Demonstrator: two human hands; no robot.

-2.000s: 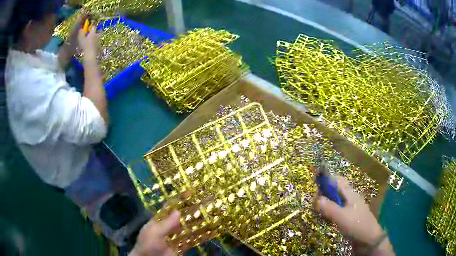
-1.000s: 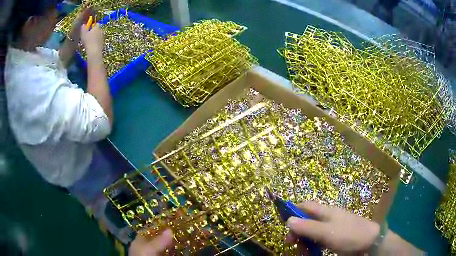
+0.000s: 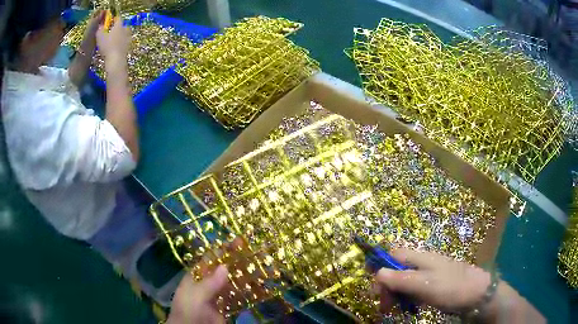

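Observation:
A gold sprue frame (image 3: 248, 166) with rows of small shiny parts is held tilted over the near left part of a cardboard box (image 3: 293, 104). My left hand (image 3: 201, 294) grips its lower left part, the fingers partly behind the grid. My right hand (image 3: 437, 281) holds blue-handled side cutters (image 3: 384, 258), their dark jaws at the frame's right side. Whether the jaws are open or shut is blurred. Many loose cut parts (image 3: 437, 202), gold and silvery, lie in the box under the frame.
Stacked gold frames (image 3: 247, 69) lie behind the box, heaped frames (image 3: 462, 95) beyond it at the right, another pile (image 3: 568, 240) at the right edge. A blue bin (image 3: 155, 88) of parts stands at the left by a person in white (image 3: 63, 133) holding orange-handled cutters (image 3: 108, 20).
The frame has come up flatter and slightly right against the box since one second ago. The cutters stay at its right side, slightly further right. The whole view has shifted a little.

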